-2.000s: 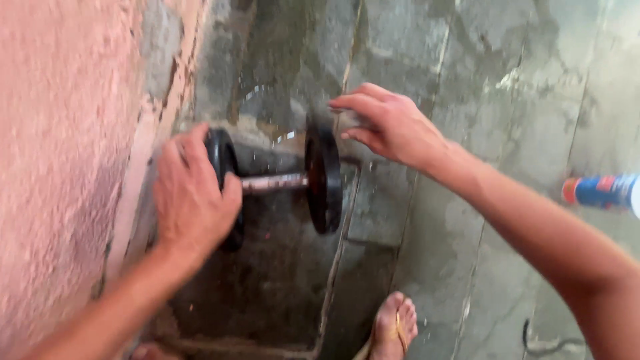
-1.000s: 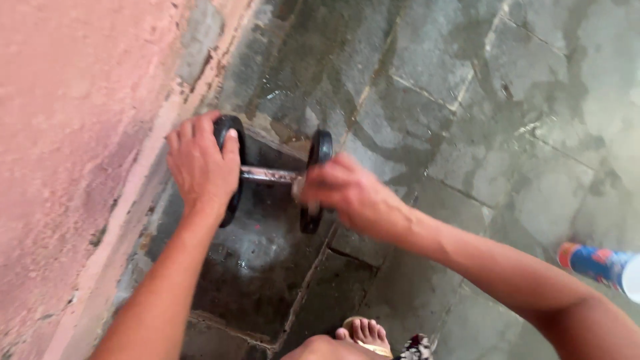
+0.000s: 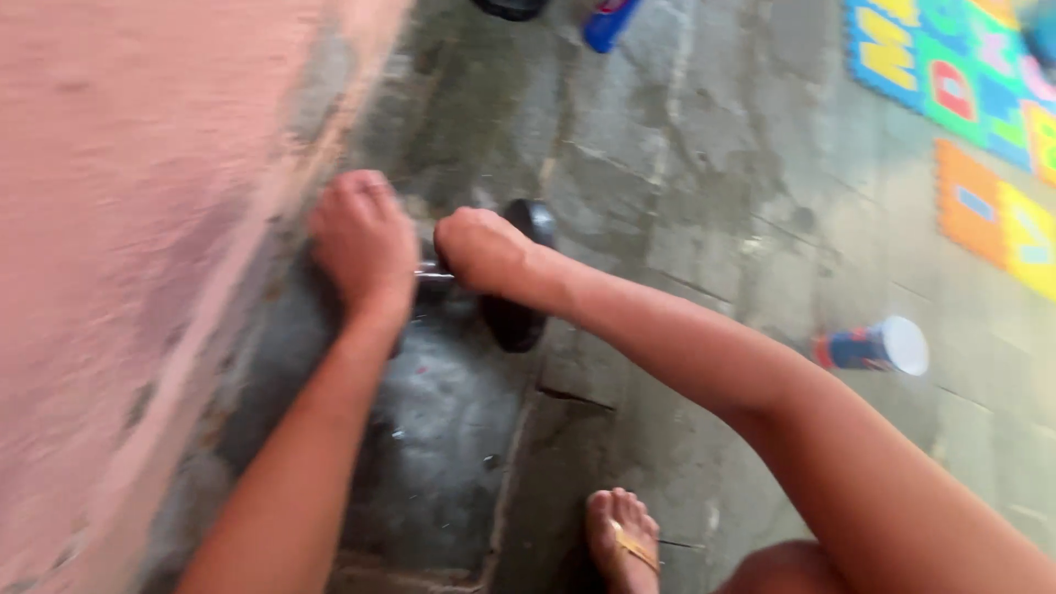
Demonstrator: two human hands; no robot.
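Note:
A dumbbell with black weight plates [image 3: 516, 323] and a metal bar [image 3: 432, 275] lies on the wet stone floor. My left hand [image 3: 367, 235] rests over its left plate, mostly covering it. My right hand [image 3: 487, 247] is at the bar, beside the inner face of the right plate, with its fingers curled. Whether those fingers close around the bar or hold something small is hidden and blurred.
A pink wall [image 3: 165, 206] rises at the left. A blue and red can with a white lid [image 3: 903, 346] is on the floor at the right. Colourful foam letter mats [image 3: 957, 91] lie at the upper right. A blue object [image 3: 609, 29] and a dark object [image 3: 511, 7] are at the top. A sandaled foot [image 3: 627, 536] is below.
My right hand has come from beyond the right plate to the bar between the plates. My left hand stays at the left plate. The view has shifted, showing the mats.

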